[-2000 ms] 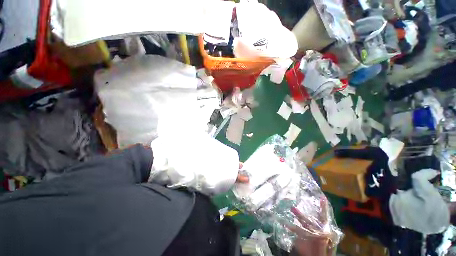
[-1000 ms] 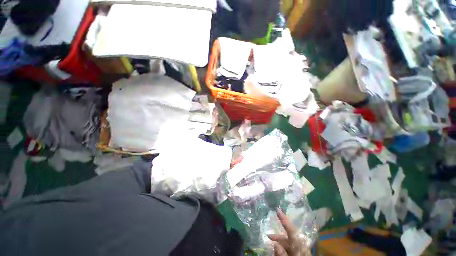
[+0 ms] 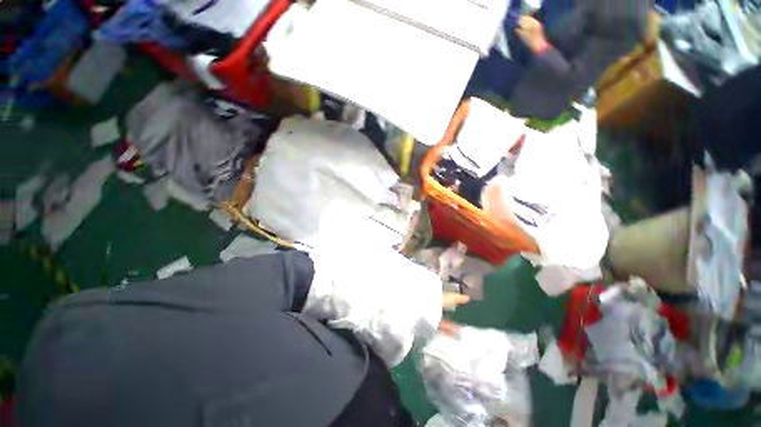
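Note:
A white cloth bundle [image 3: 367,288] lies over my left forearm at the centre, hiding most of the hand. The fingertips of my left hand [image 3: 451,313] show past the bundle's right end. One finger points out, and another is at the upper edge of a clear plastic bag [image 3: 474,371], which seems held there. The bag is crinkled and blurred, has white pieces inside, and hangs over the floor near the bottom edge. I cannot make out my right hand in this frame.
A white table [image 3: 392,58] stands ahead. An orange basket [image 3: 477,218] holds white and dark pieces. White panels [image 3: 321,179] cover a basket beside it. Scraps lie on the green floor [image 3: 509,292]. A person's hand [image 3: 531,33] shows behind the table.
The view has swung right, so table and baskets sit further right and lower. The bag has dropped towards the bottom edge. My right hand, earlier at the bag, is no longer distinguishable.

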